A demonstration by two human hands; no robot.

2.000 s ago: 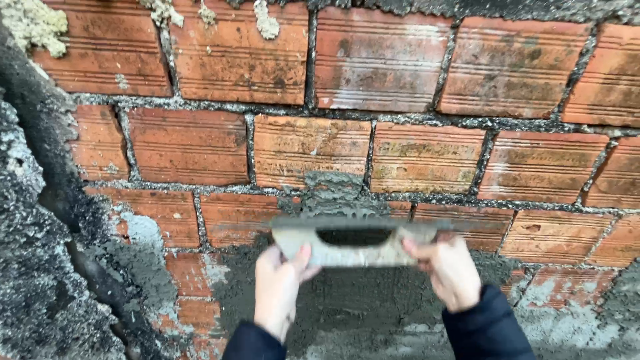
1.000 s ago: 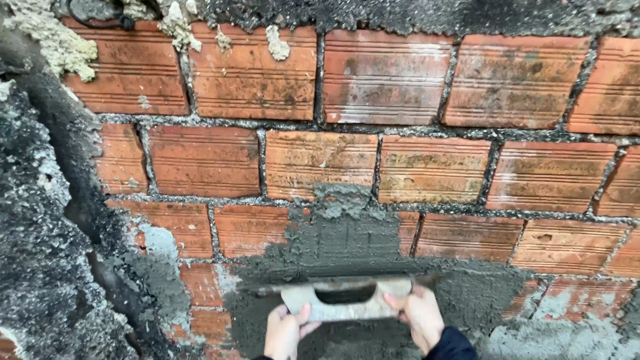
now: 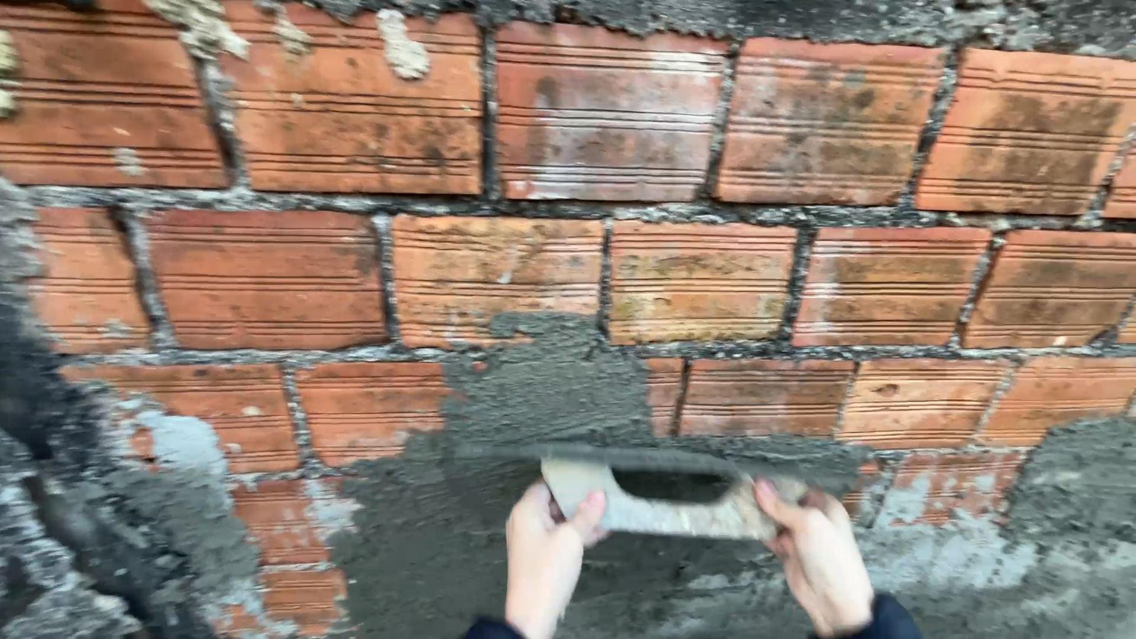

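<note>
A plastering float with a pale, mortar-stained handle is held level across the lower middle of the view, its long edge against the wall. My left hand grips the left end of its handle, thumb on top. The right end is in the grip of my right hand. Wet grey mortar covers the bricks around and below the float and rises in a rough patch above it. The float's blade is blurred and seen nearly edge-on.
Ridged red hollow clay bricks with dark joints fill the upper wall. A rough dark concrete edge runs down the left side. Along the top lies a band of dark mortar, and pale lumps stick to the upper bricks.
Two seconds ago the float covered the lower part of the raised mortar patch; both hands have since moved it down the wall, uncovering more of that patch. The view has also shifted.
</note>
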